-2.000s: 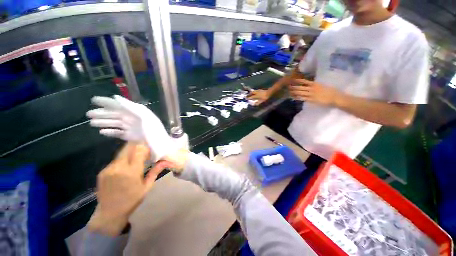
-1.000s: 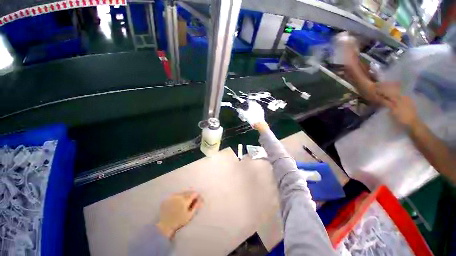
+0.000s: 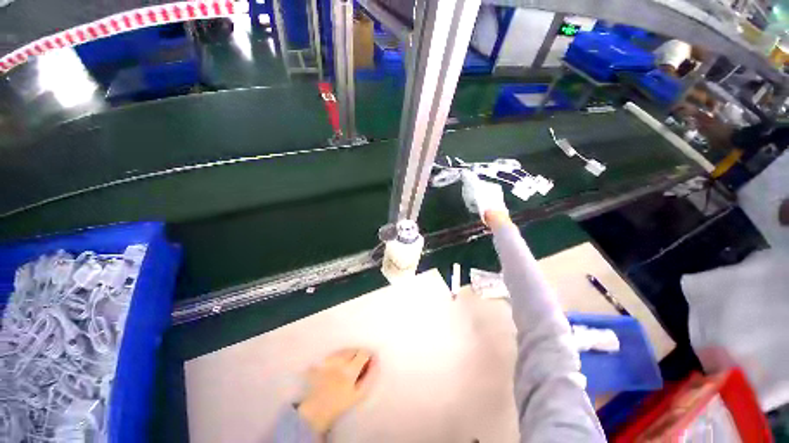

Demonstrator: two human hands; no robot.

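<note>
Several white power adapters with cords (image 3: 529,186) lie bunched on the dark green conveyor belt (image 3: 285,203) beyond the metal post. My right hand (image 3: 484,195), in a white glove, is stretched out over the near left part of this bunch, touching or just above it. Its fingers are blurred against the white cords, so its grip cannot be told. My left hand (image 3: 336,387), bare, rests on the beige board (image 3: 407,337) with its fingers curled together and nothing visible in it. One separate adapter (image 3: 593,167) lies farther right on the belt.
A blue crate (image 3: 143,346) full of adapters stands at left. A metal post (image 3: 432,104) rises behind a pale bottle (image 3: 403,251). A small blue bin (image 3: 623,355), a pen (image 3: 608,295) and a red crate (image 3: 735,407) are at right. A person (image 3: 735,303) stands at the right edge.
My gloved right hand has gone from beside my bare hand to the adapters on the belt. My left hand has lowered onto the board. The view has turned, shifting the other person to the right edge.
</note>
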